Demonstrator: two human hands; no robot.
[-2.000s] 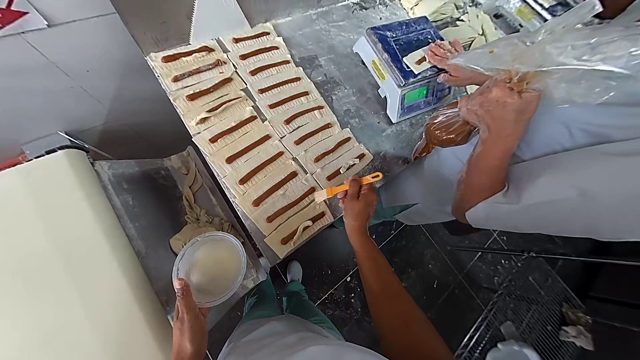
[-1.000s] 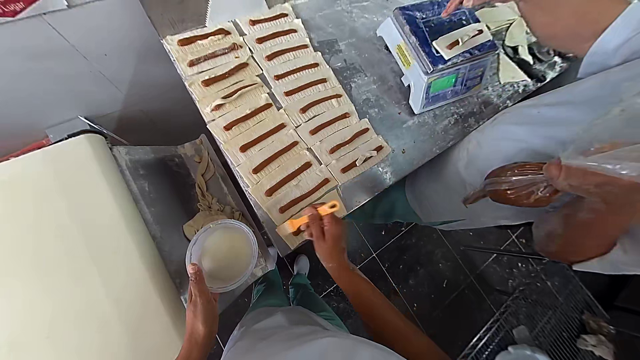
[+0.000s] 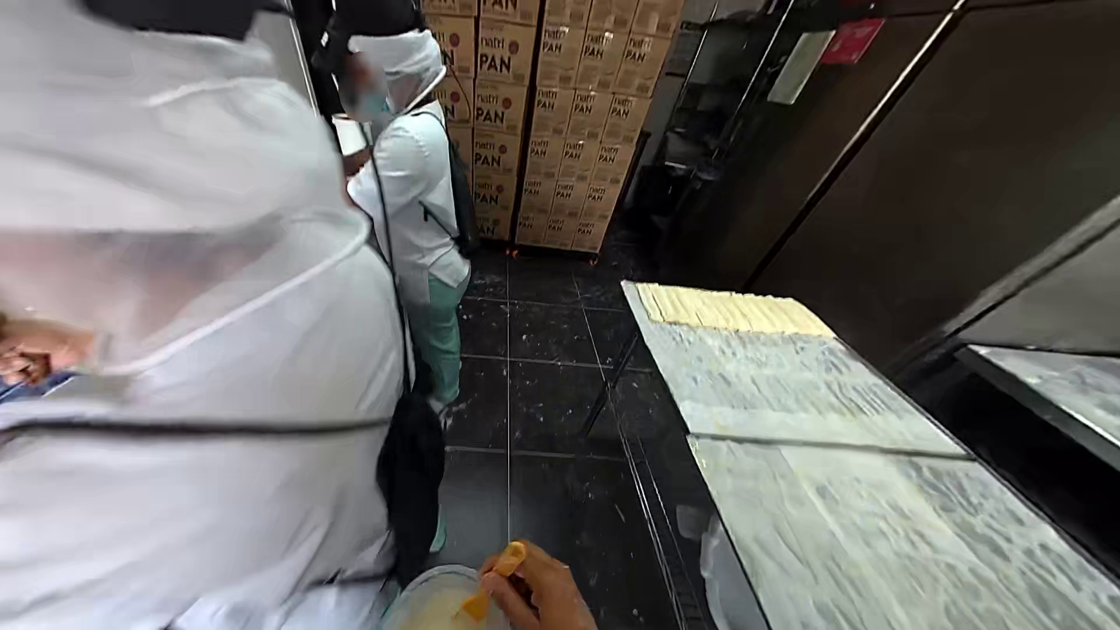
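Observation:
At the bottom edge, my right hand grips a pastry brush by its orange handle. The brush's head dips into a round, clear plastic tub of pale liquid, cut off by the frame's edge. My left hand is not visible, so what it holds cannot be seen. Pale dough strips lie side by side at the far end of a floured work surface on the right.
A co-worker in white stands close on the left; another person stands farther back. Stacked cardboard boxes stand behind, beside a rack. Dark tiled floor runs between. A shelf juts in at right.
The view has swung far away from the filled dough pieces and scale. My right hand has moved the brush from the dough to the tub. My left hand has left the view.

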